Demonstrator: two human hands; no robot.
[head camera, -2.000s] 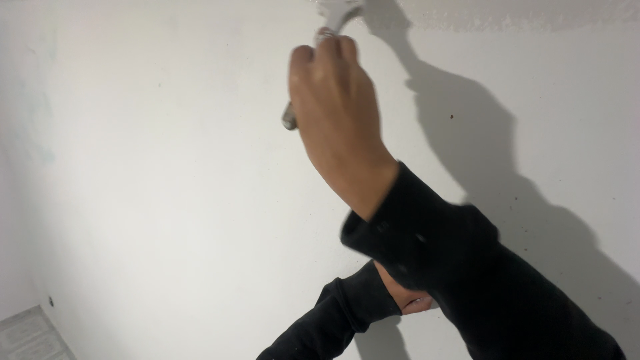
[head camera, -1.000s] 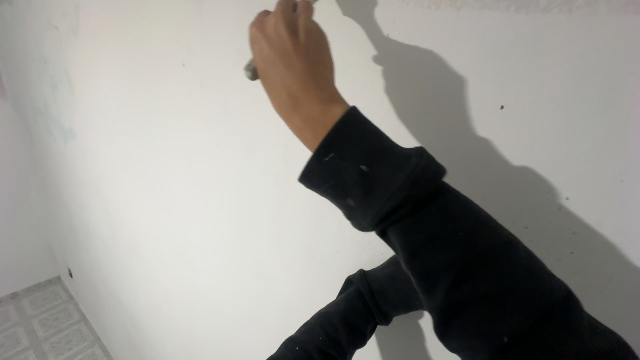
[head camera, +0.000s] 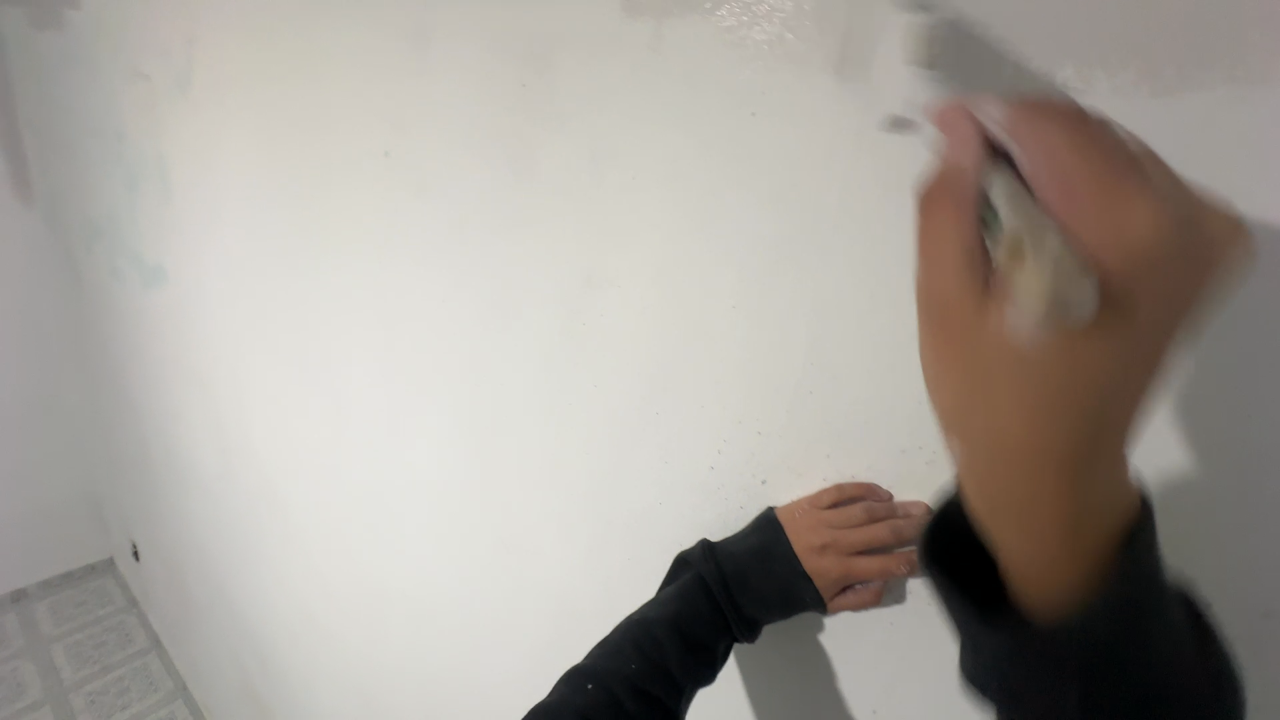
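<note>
At the right, blurred by motion, my right hand (head camera: 1070, 260) grips a tool by its pale, stained handle (head camera: 1045, 260). The blade end, near the top edge, is too blurred to identify for certain; it looks like a putty knife. My left hand (head camera: 855, 545) lies against the white wall (head camera: 450, 400) at the lower middle, palm side to the surface, fingers pointing right and slightly apart. Both arms wear black sleeves. A wet, shiny patch (head camera: 760, 18) shows on the wall near the top edge.
Patterned grey floor tiles (head camera: 95, 640) show at the lower left, below a wall corner. A small dark hole or fitting (head camera: 135, 550) sits low on the wall. Small specks dot the wall above my left hand, and shadows fall at the right.
My right hand, with the tool, has moved right from the upper middle. The left hand, hidden one second ago behind the right arm, now shows on the wall.
</note>
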